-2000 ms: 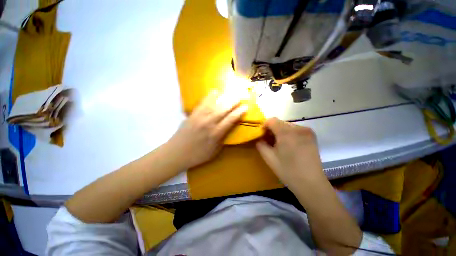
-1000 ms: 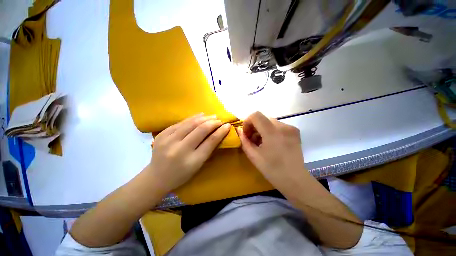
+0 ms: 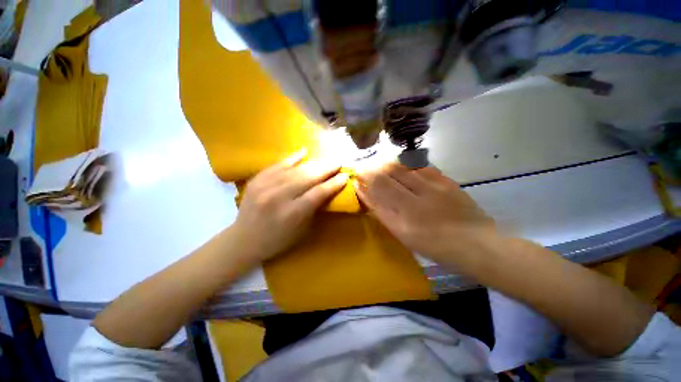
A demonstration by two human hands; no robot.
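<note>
A mustard-yellow garment panel (image 3: 343,261) lies across the white table from the upper left to the front edge, below the lit head of the sewing machine (image 3: 284,37). A small folded yellow piece (image 3: 343,197) lies on it between my hands. My left hand (image 3: 280,198) rests flat on the panel, its fingertips at the fold. My right hand (image 3: 407,201) is at the fold's right side, fingertips close to those of my left hand. Glare hides the needle area, and I cannot tell whether the fabric is under the presser foot.
Stacked yellow panels (image 3: 71,104) and fanned white and yellow cut pieces (image 3: 67,181) lie at the left. Shears with a yellow handle (image 3: 664,186) lie at the far right, blurred. The table's grey ruler-marked edge (image 3: 567,250) curves along the front. More yellow fabric (image 3: 646,272) hangs at the lower right.
The panel first swung left, away from the needle. Now both hands and the fold are nearer the machine head, which appears larger. My right hand has flattened from its pinch beside the fold.
</note>
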